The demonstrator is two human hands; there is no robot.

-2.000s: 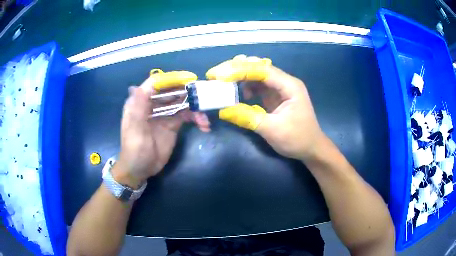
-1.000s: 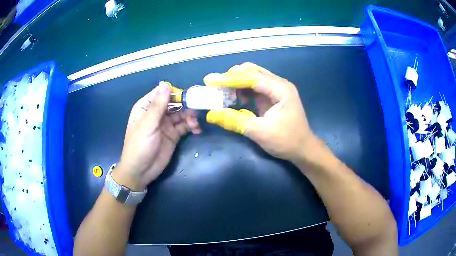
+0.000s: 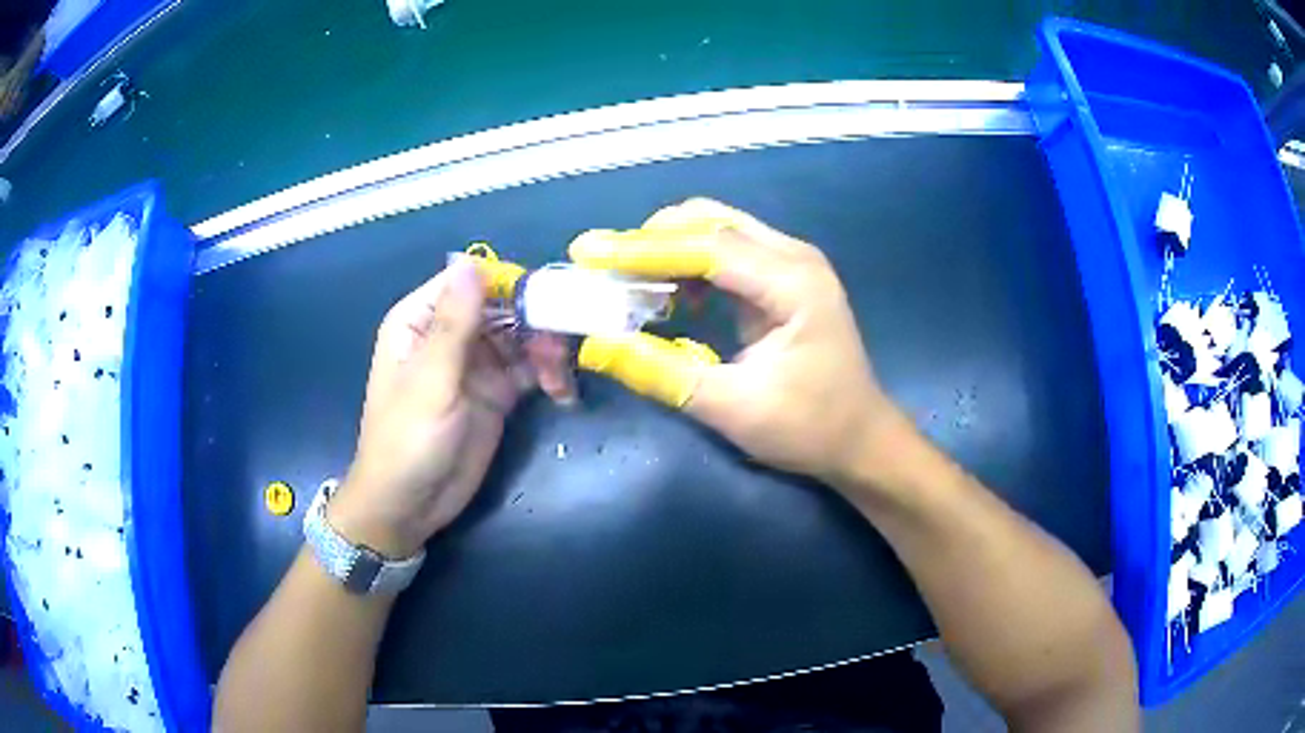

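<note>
A white-bodied unit [image 3: 575,301] is held over the black bench, with its dark end to the left. A see-through housing [image 3: 647,305] shows at its right end; blur hides how far it covers the body. My left hand [image 3: 447,372] holds the unit's dark, lead end between thumb and a yellow-cotted finger; the lead wires are mostly hidden there. My right hand [image 3: 773,337], with yellow cots on finger and thumb, holds the housing end from above and below.
A blue bin [image 3: 160,430] of whitish translucent pieces stands left. Another blue bin [image 3: 1095,258] holds white-and-black units at right. A rolled yellow cot [image 3: 279,498] lies on the bench [image 3: 644,573]. Behind the pale rail [image 3: 616,136], white pieces lie on the green belt [image 3: 501,65].
The clear housing now shows at the unit's right end. My left fingers have closed around the leads near the dark end. Pieces on the belt have shifted right.
</note>
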